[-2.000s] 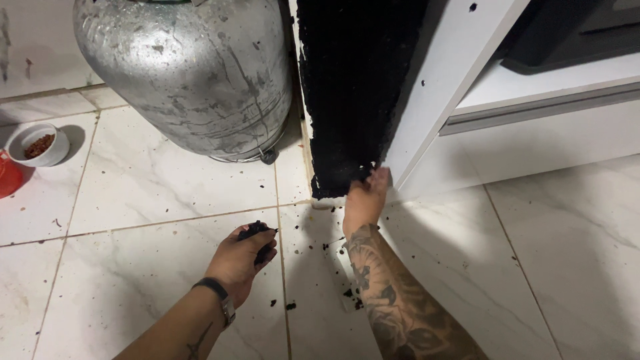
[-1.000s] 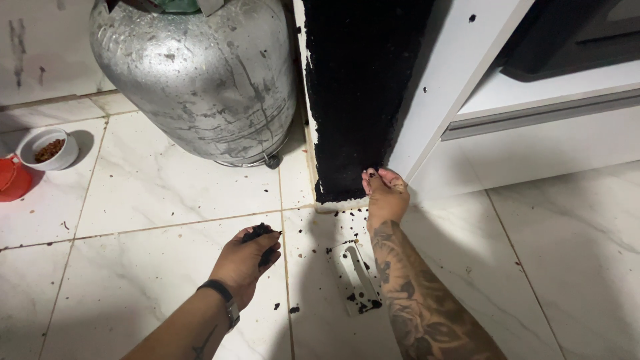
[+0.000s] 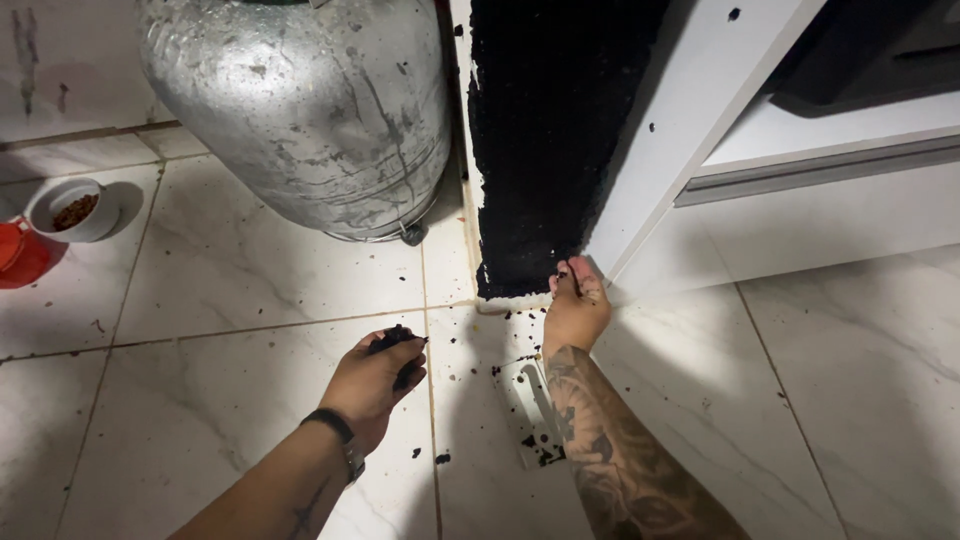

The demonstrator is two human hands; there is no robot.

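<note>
Clumped black scraps are gripped in my left hand, which is above the floor tiles and wears a dark band and a watch. My right hand is at the bottom right edge of a black-coated wall strip, its fingertips pinched around a thin dark strip. Beneath my right forearm lies a light metal plate, perhaps a trowel, partly hidden and dotted with black bits. More dark crumbs are scattered on the tiles.
A dented silver metal gas cylinder stands left of the black strip. At the far left are a white bowl of brown pellets and a red container. A white cabinet panel borders the strip on the right.
My right hand has shifted slightly right along the foot of the black surface since two seconds ago. The light metal plate shows more beside my forearm. My left hand still holds the black scraps.
</note>
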